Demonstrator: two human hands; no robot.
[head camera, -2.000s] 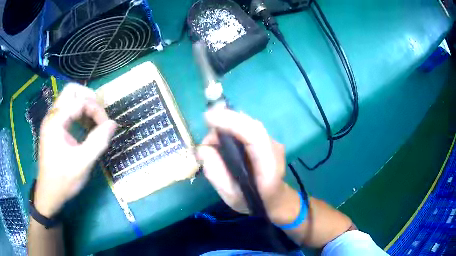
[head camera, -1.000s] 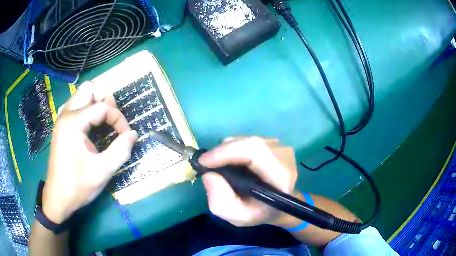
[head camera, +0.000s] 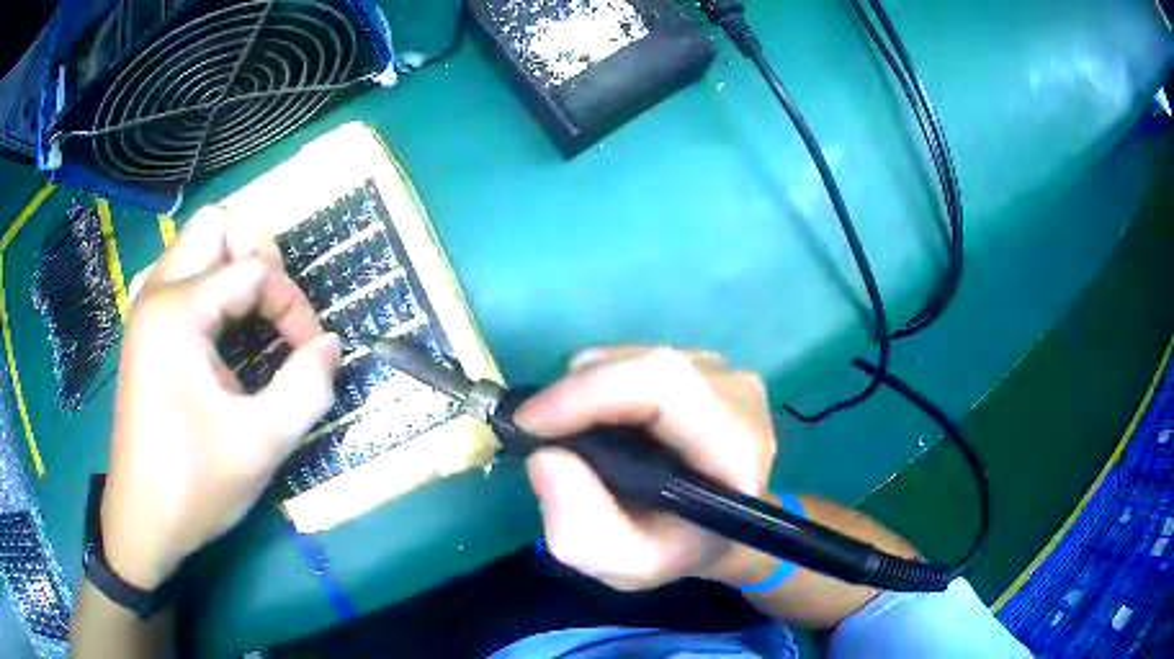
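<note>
My right hand (head camera: 650, 470) is shut on the black soldering iron (head camera: 721, 509). The iron's tip points left and lies at the rows of the circuit board panel (head camera: 367, 277), close to my left fingertips. The panel sits in the cream board holder (head camera: 444, 277). My left hand (head camera: 213, 386) is over the left part of the panel, thumb and forefinger pinched together at the iron's tip. A thin component seems to be between them, but it is too small to tell. My left hand hides part of the rows.
The fume extractor fan (head camera: 213, 97) stands behind the holder. The black solder dross tray (head camera: 599, 77) is at the top centre. The component pile (head camera: 77, 309) lies left between yellow tapes. Bubble wrap (head camera: 32, 554) is at far left. The iron cord (head camera: 972, 451) loops at right.
My right hand has brought the iron down and left from near the dross tray to the panel. My left hand has shifted slightly over the panel; its fingertips are now at the iron's tip.
</note>
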